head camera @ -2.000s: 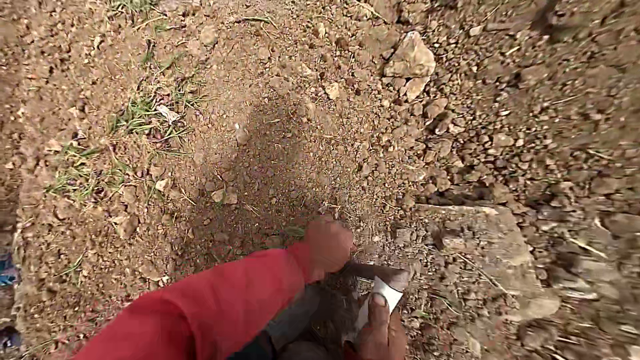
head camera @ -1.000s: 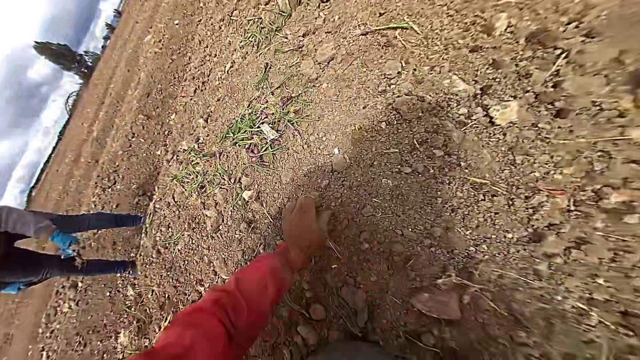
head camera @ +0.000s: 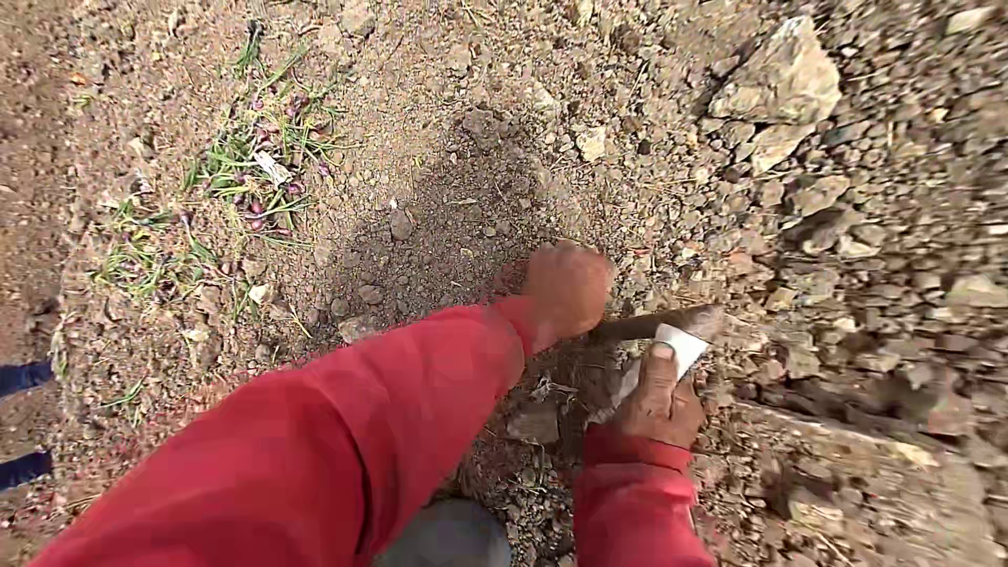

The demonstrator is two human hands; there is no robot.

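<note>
My left hand (head camera: pixel 568 287), in a red sleeve, is curled in a fist low over the soil. Its lower edge meets the near end of a short brown wooden-looking handle (head camera: pixel 650 324); whether the fingers grip anything is hidden. Beside it, my right hand (head camera: pixel 661 405) is closed on a flat white piece (head camera: pixel 683 346) that lies against the handle, the thumb pressed on top. What this piece is made of cannot be told. Small reddish-purple onion bulbs with green leaves (head camera: pixel 256 209) lie in a loose heap on the ground at the upper left.
More green onion plants (head camera: pixel 153 260) lie near the heap. A large pale rock (head camera: pixel 780 75) sits at the upper right among loose stones. At the left edge are another person's dark blue trouser legs (head camera: pixel 24 378). A grey rounded thing (head camera: pixel 449 535) shows at the bottom.
One second ago my left hand was lower-thumbed over bare soil and my right hand was out of view; both now show close together at the handle. The view has swung strongly.
</note>
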